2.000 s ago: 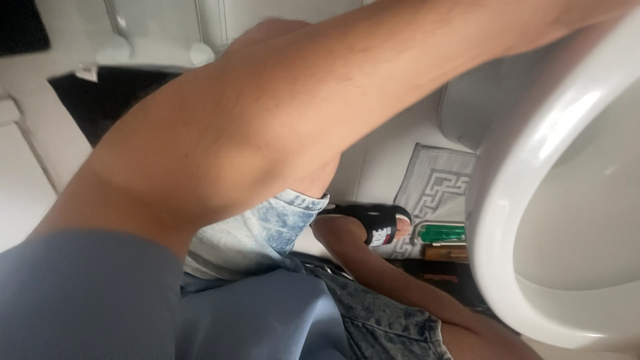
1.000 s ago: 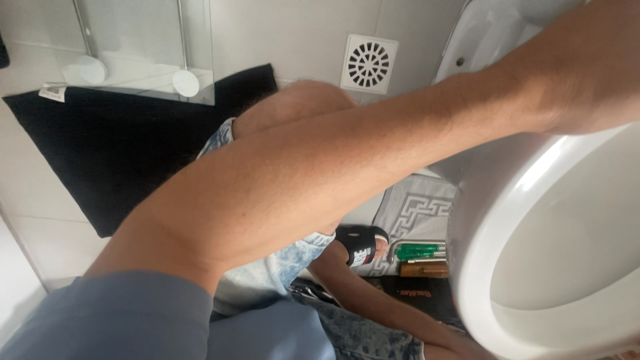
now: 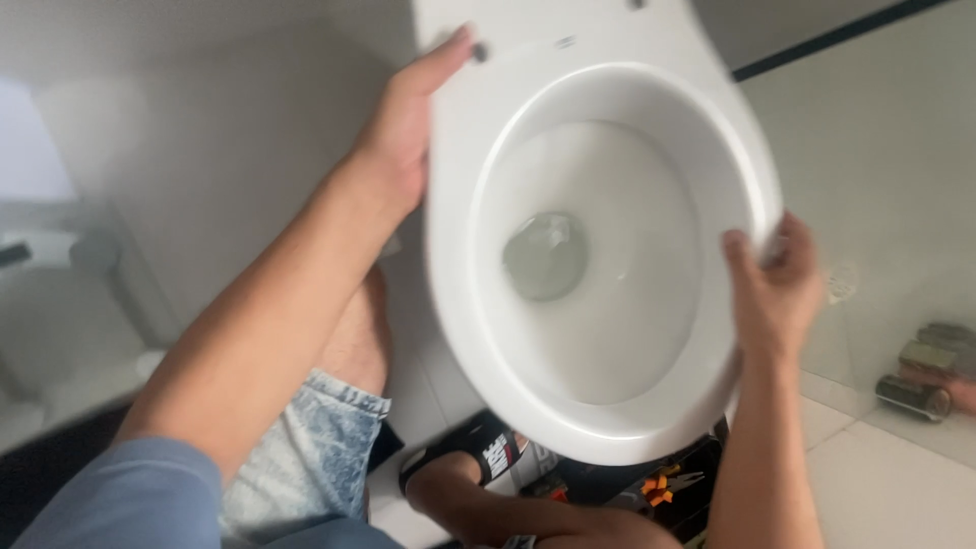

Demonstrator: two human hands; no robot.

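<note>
A white ceramic toilet bowl [image 3: 457,320] without a seat fills the middle of the view, with water at its bottom. My left hand [image 3: 408,114] is against the bowl's left side near the back, its thumb reaching onto the top by a dark mounting hole [image 3: 479,52]. A second dark hole [image 3: 637,4] lies at the top edge. My right hand [image 3: 778,286] grips the right side of the rim, thumb on top and fingers curled around the outside. The undersides of both holds are hidden.
Below the bowl, a black tool case [image 3: 690,499] holds orange-handled items beside my foot in a black slide sandal [image 3: 488,450]. To the right, past a glass panel [image 3: 877,175], bottles or cans [image 3: 913,398] stand or lie near the tiled floor [image 3: 892,488]. A dark mat [image 3: 61,465] is at lower left.
The view has shifted to show the whole bowl opening. My right hand now shows on the rim; it was out of sight before. The green-handled tools seen earlier are no longer visible.
</note>
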